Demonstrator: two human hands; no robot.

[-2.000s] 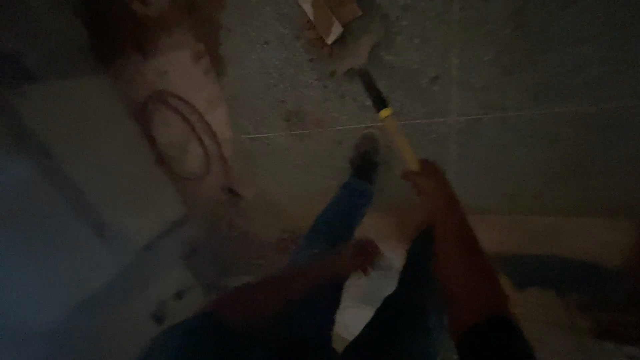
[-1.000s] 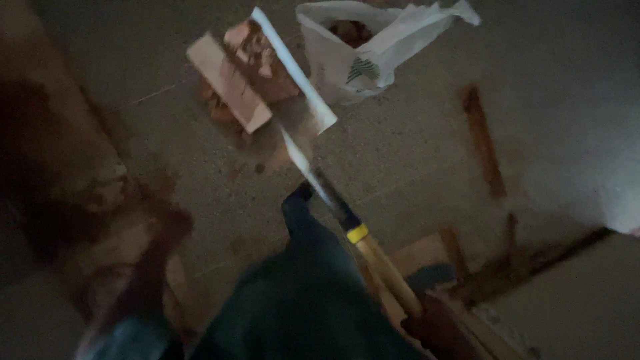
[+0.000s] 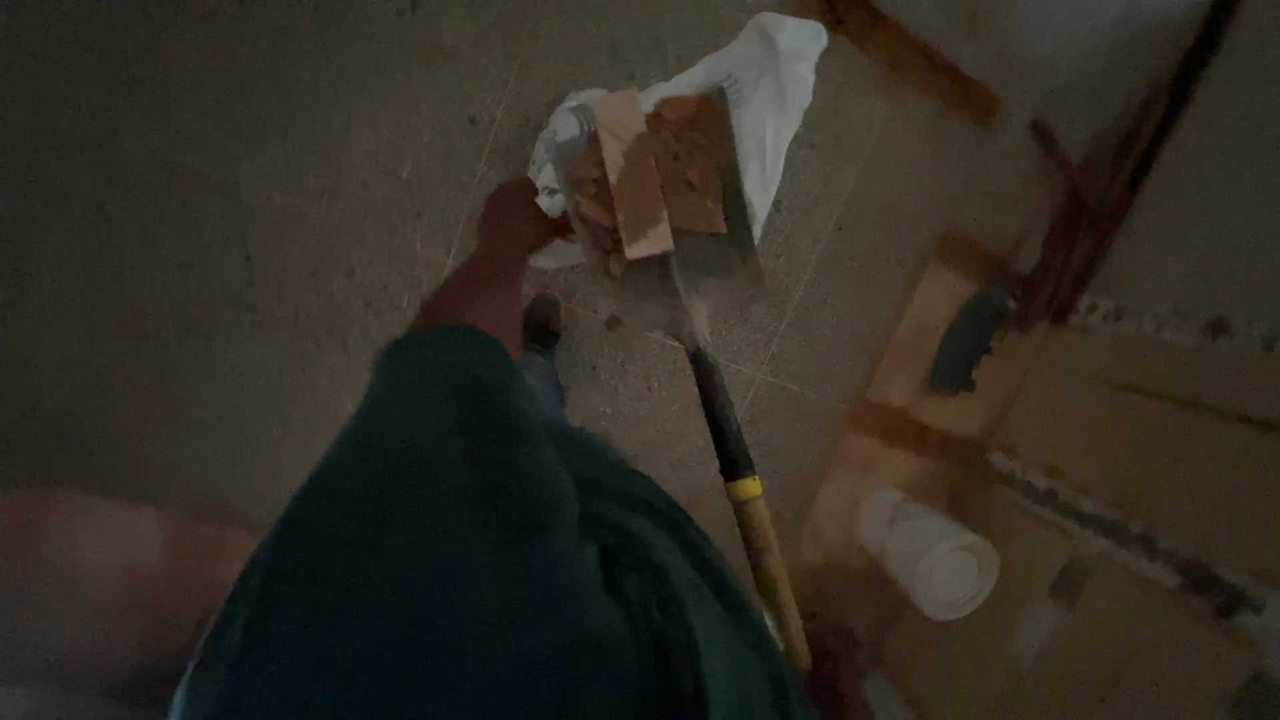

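A shovel with a long wooden handle point(image 3: 768, 560) and a yellow band lies across the view, its blade point(image 3: 742, 225) loaded with broken brick or tile rubble point(image 3: 690, 165) and a flat reddish piece point(image 3: 632, 180). My left hand point(image 3: 522, 218) grips the edge of a white plastic bag point(image 3: 785, 95) at the left of the blade; the bag lies behind and around the load. My right hand point(image 3: 835, 660), dark and blurred at the bottom, is by the lower end of the handle; its fingers are mostly hidden.
A white cylindrical container point(image 3: 930, 560) lies at the right on a board-like surface. Near it is a dark blue-grey piece point(image 3: 970, 340). A brown strip point(image 3: 915, 60) lies on the concrete floor point(image 3: 300, 200) at the upper right. My shoe point(image 3: 542, 320) stands near the blade.
My left hand has reached forward to the white bag. The shovel blade, beside the rubble and bag before, now carries rubble at the bag. The view has shifted strongly.
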